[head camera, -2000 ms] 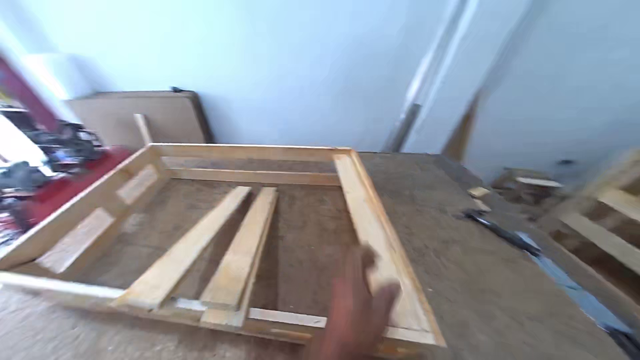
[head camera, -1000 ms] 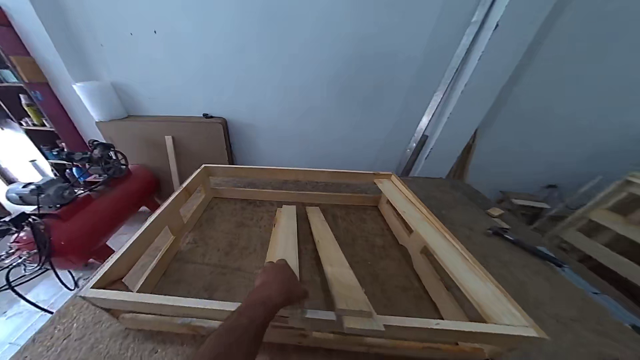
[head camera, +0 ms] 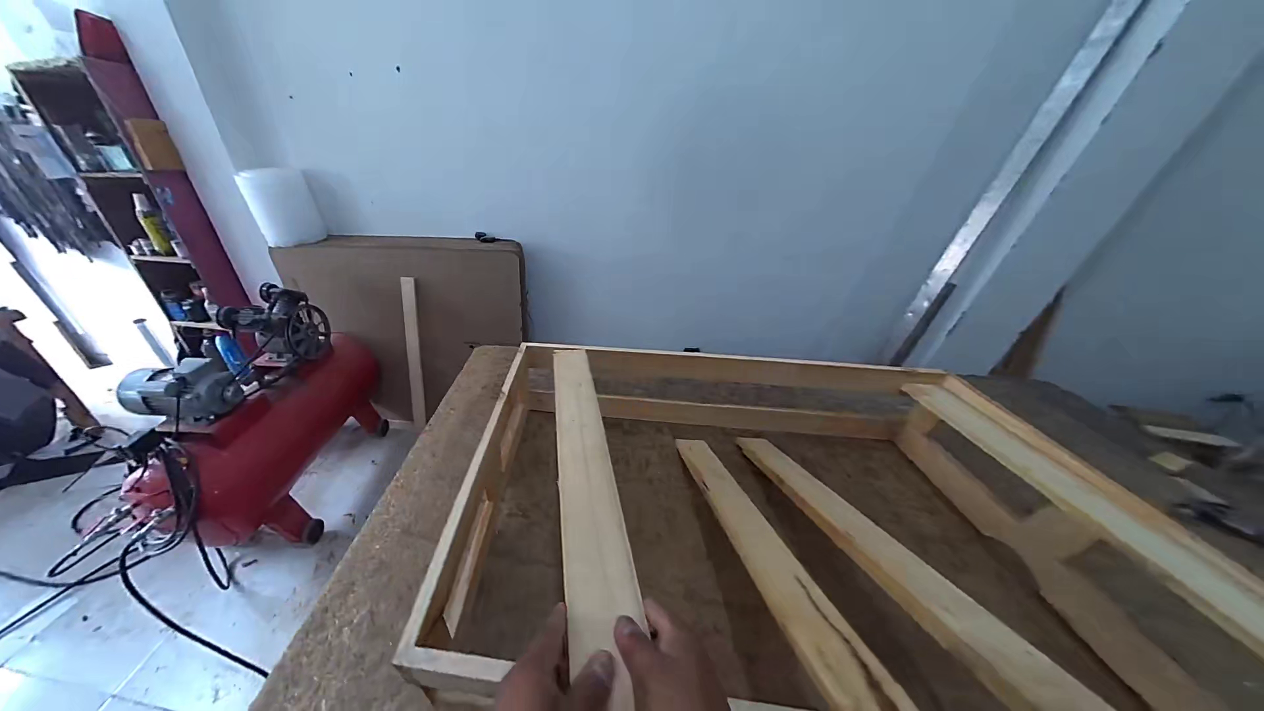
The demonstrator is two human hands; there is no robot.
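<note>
A pale wooden slat (head camera: 589, 484) reaches across the left part of a rectangular wooden frame (head camera: 731, 367), its far end on the frame's back rail. My left hand (head camera: 558, 667) grips the slat's near end from the left side, thumb on top. From the right side my right hand (head camera: 667, 662) grips the same end, its thumb also on the upper face. To the right, a slat with a dark crack (head camera: 790, 583) and another slat (head camera: 908, 573) lean inside the frame. One more slat (head camera: 1076, 499) lies along the frame's right side.
The frame rests on a worn board-topped table (head camera: 395, 533). A red air compressor (head camera: 286, 444) with black hoses stands on the floor at left. Behind it, a brown panel (head camera: 454, 316) leans against the wall, near shelves (head camera: 163, 259). Scrap wood (head camera: 1175, 461) lies at far right.
One hand was on a slat a second ago; now both hands hold a slat at the frame's left part. The view has shifted toward the left.
</note>
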